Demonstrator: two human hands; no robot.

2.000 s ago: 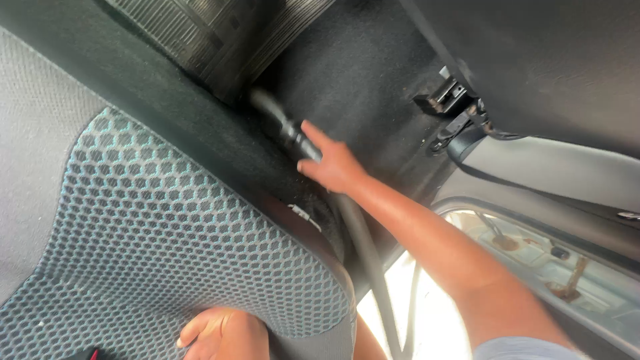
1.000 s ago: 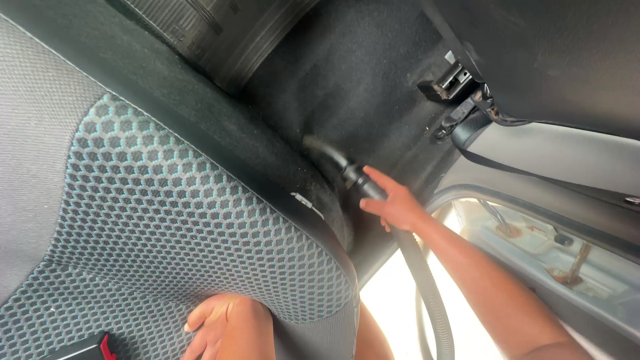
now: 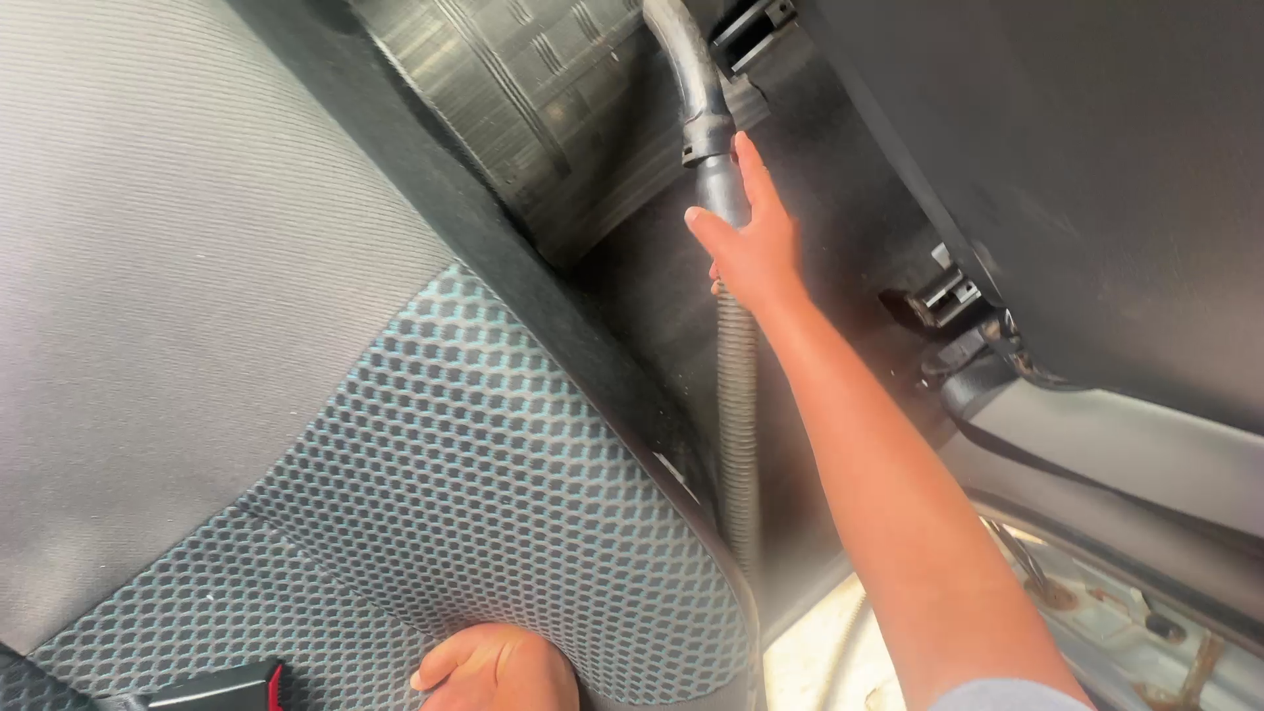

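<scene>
My right hand point(image 3: 755, 232) is around the grey handle of a vacuum cleaner wand point(image 3: 691, 69), whose curved tube points up past the top edge of the view. From the handle, a ribbed vacuum hose point(image 3: 738, 425) runs down between the seat and my forearm. The wand's far end is out of view. At the bottom, my left hand point(image 3: 494, 671) rests on the patterned fabric car seat point(image 3: 513, 474); its fingers are mostly hidden, so its grip does not show.
A ribbed rubber floor mat point(image 3: 533, 99) lies on the dark carpet beyond the seat. Metal seat rail ends point(image 3: 948, 296) stick out by the dark seat back point(image 3: 1066, 178) at right. A seat belt buckle point(image 3: 222, 686) sits at bottom left, and the door sill point(image 3: 1116, 612) at lower right.
The wand has moved from the carpet beside the seat, up toward the rubber mat and the upper rail end, with my right hand still on it. The view has shifted.
</scene>
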